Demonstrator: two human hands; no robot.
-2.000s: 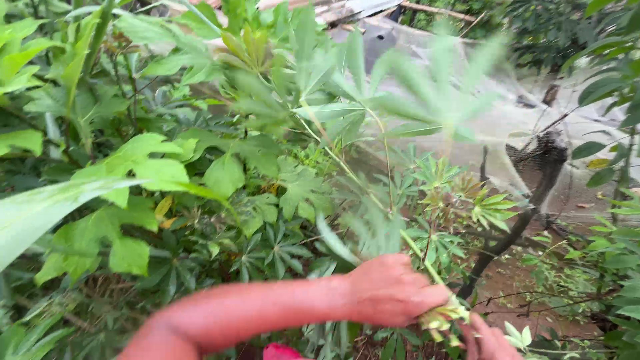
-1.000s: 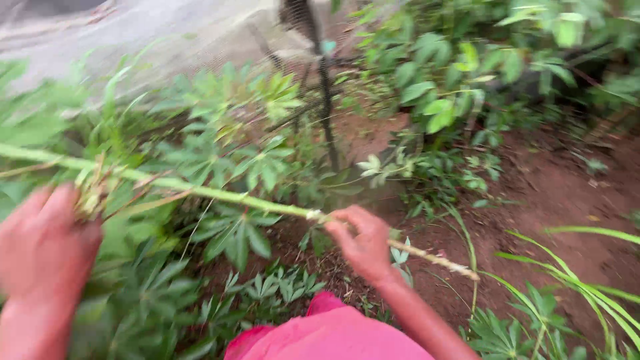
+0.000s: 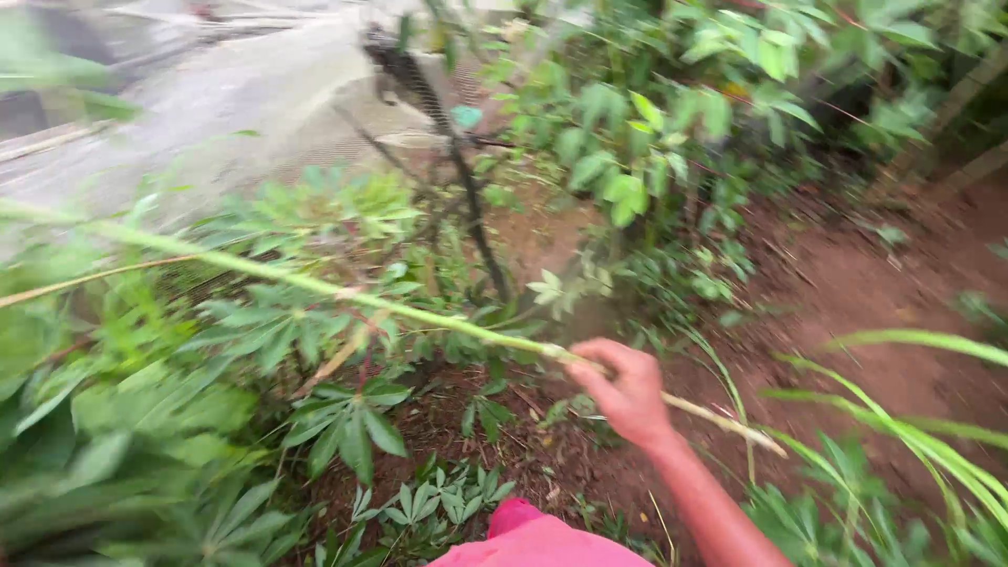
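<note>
My right hand (image 3: 626, 390), right of centre in the head view, is closed around a long green plant stem (image 3: 409, 313) close to its pale brown end (image 3: 728, 425). From my fist the stem runs up to the left edge of the view, and its far part is blurred. A thin yellowish stalk (image 3: 102, 277) lies beside it at the left. My left hand is out of the frame.
Cassava-like leaves (image 3: 350, 421) grow below the stem. A dark wooden post (image 3: 465, 173) stands by grey netting (image 3: 260, 102). Leafy bushes (image 3: 630, 150), bare reddish soil (image 3: 843, 291) and long grass blades (image 3: 906, 417) are at the right.
My left hand, at the stem with torn leaf stalks a second ago, has left the view. My right hand still holds the stem near its brown end.
</note>
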